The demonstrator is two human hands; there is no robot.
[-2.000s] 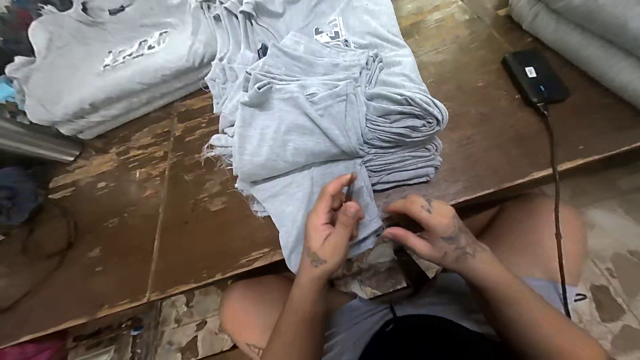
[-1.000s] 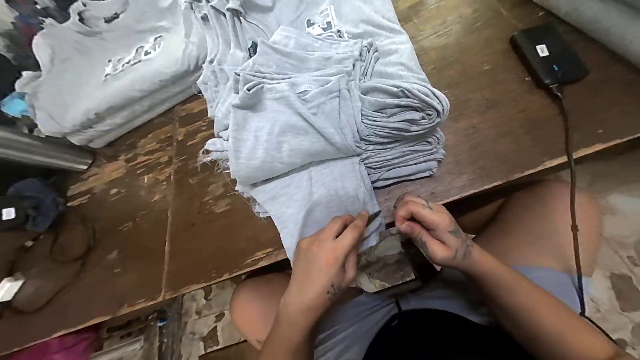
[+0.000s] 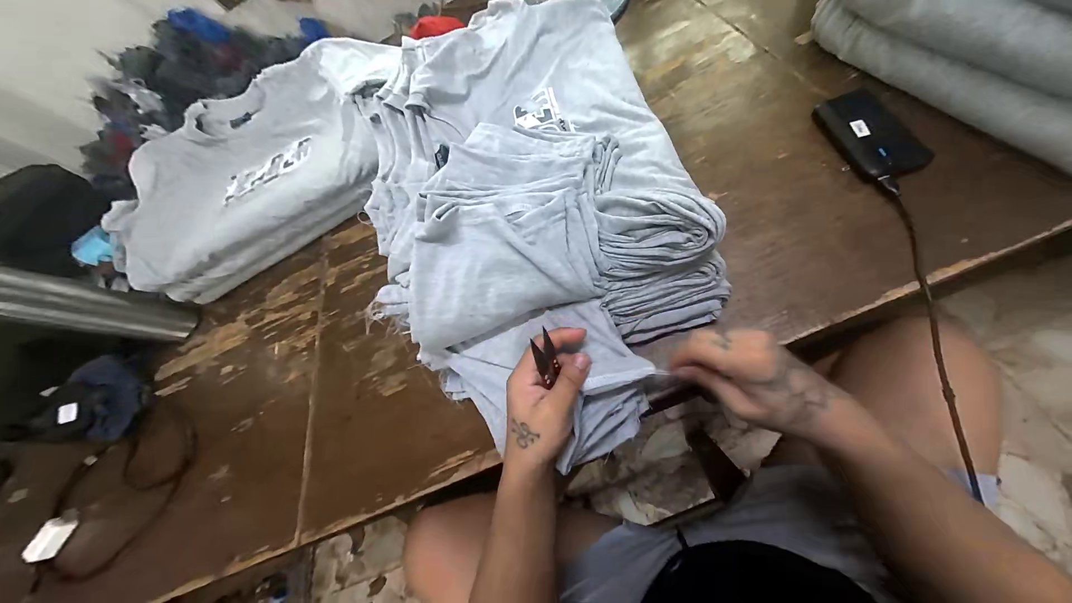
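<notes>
My left hand (image 3: pixel 544 394) holds small dark thread snips (image 3: pixel 546 358), blades pointing up and apart, over the near end of a pile of grey knit fabric pieces (image 3: pixel 502 276). My right hand (image 3: pixel 737 373), somewhat blurred, is closed at the right of the pile and pinches a corner or thread of the top piece, which is drawn out toward it. Folded layers of the same grey fabric (image 3: pixel 662 234) bulge at the pile's right side. Beneath and behind lies a grey shirt (image 3: pixel 603 75) with a white and black print.
Another stack of grey printed shirts (image 3: pixel 251 184) lies at the left. A black power bank (image 3: pixel 871 134) with a cable (image 3: pixel 930 327) is on the worn wooden table (image 3: pixel 804 251). Rolled grey cloth (image 3: pixel 963 75) lies top right, a metal cylinder (image 3: pixel 92 306) at the left. My knees are under the table edge.
The snips now show plainly in my left hand, with the fingers turned up. My right hand has moved away from the left, and the fabric corner between them is pulled out to the right.
</notes>
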